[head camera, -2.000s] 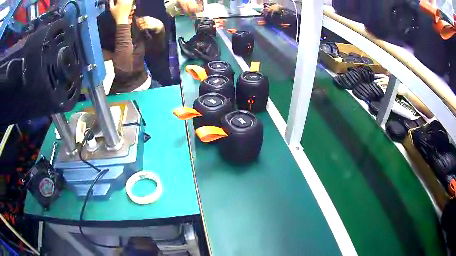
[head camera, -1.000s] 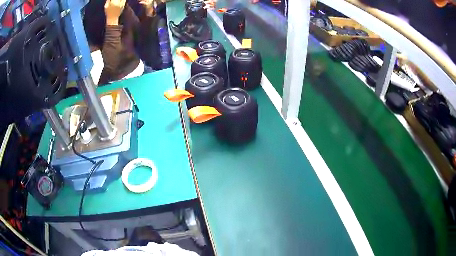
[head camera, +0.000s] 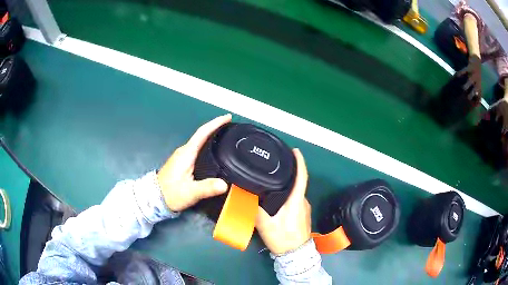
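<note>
A black rounded speaker (head camera: 253, 156) with a pale logo on its round end is held between my two bare hands over the green bench (head camera: 111, 128). Its orange strap (head camera: 238, 217) hangs toward me. My left hand (head camera: 192, 167) grips its left side, with the thumb near the strap. My right hand (head camera: 292, 214) grips its right side. To the right, a second speaker (head camera: 367, 214) lies with its end disc tilted up and its orange strap (head camera: 331, 240) beside my right wrist. A third speaker (head camera: 443, 217) lies farther right.
A white strip (head camera: 278, 122) separates the bench from the green belt (head camera: 250, 55). Two dark speakers, one cut off (head camera: 14, 78), stand at the left edge. A white post (head camera: 44, 22) is upper left. Another person's hands (head camera: 473, 78) are at upper right, near dark units.
The view has swung to the right, away from the blue press and the speaker group. Both my hands have come into view and now hold a speaker.
</note>
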